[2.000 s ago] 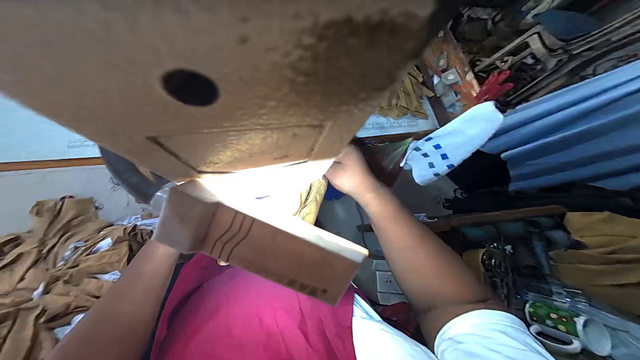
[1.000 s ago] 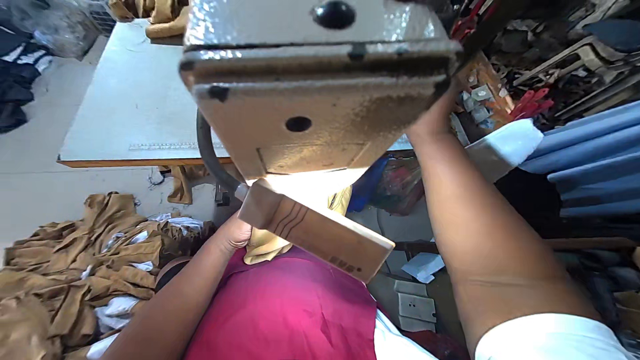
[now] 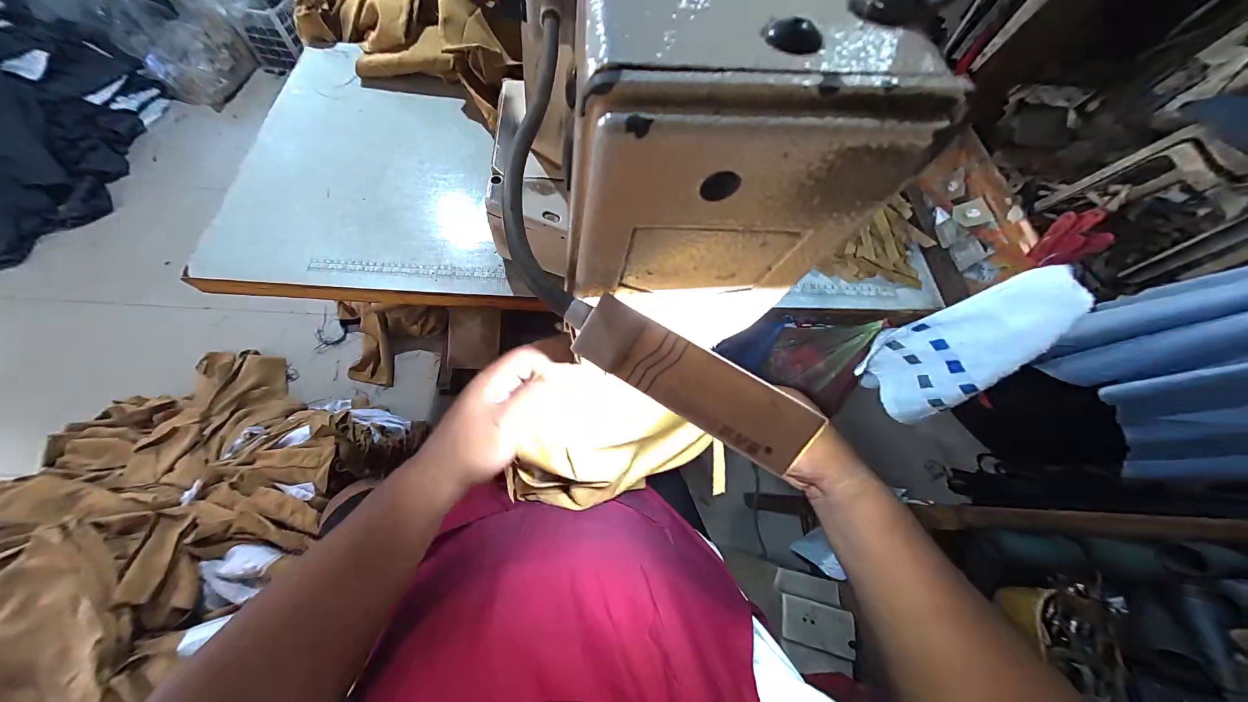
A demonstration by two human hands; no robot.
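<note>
An industrial sewing machine's metal head (image 3: 721, 205) fills the upper middle, with a brown lamp bar (image 3: 702, 385) on a dark flexible neck in front of it. Brightly lit tan fabric (image 3: 604, 444) hangs over the table's front edge above my lap. At the fabric's left side my left hand (image 3: 497, 409) grips it between thumb and fingers. My right hand (image 3: 824, 453) is at the right end of the lamp bar; its fingers are mostly hidden behind the bar, and what they hold cannot be seen. The needle area is hidden by the machine head and glare.
The white sewing table (image 3: 361, 185) bears a printed ruler and folded tan cloth (image 3: 429, 44). A heap of tan garments (image 3: 195, 487) lies on the floor at left, dark cloth (image 3: 58, 146) beyond. At right are a white cloth with blue squares (image 3: 975, 341), blue fabric (image 3: 1180, 370) and red gloves (image 3: 1068, 237).
My right hand has come back toward me from beside the machine head to behind the lamp bar. More tan fabric shows over my lap. The view has shifted.
</note>
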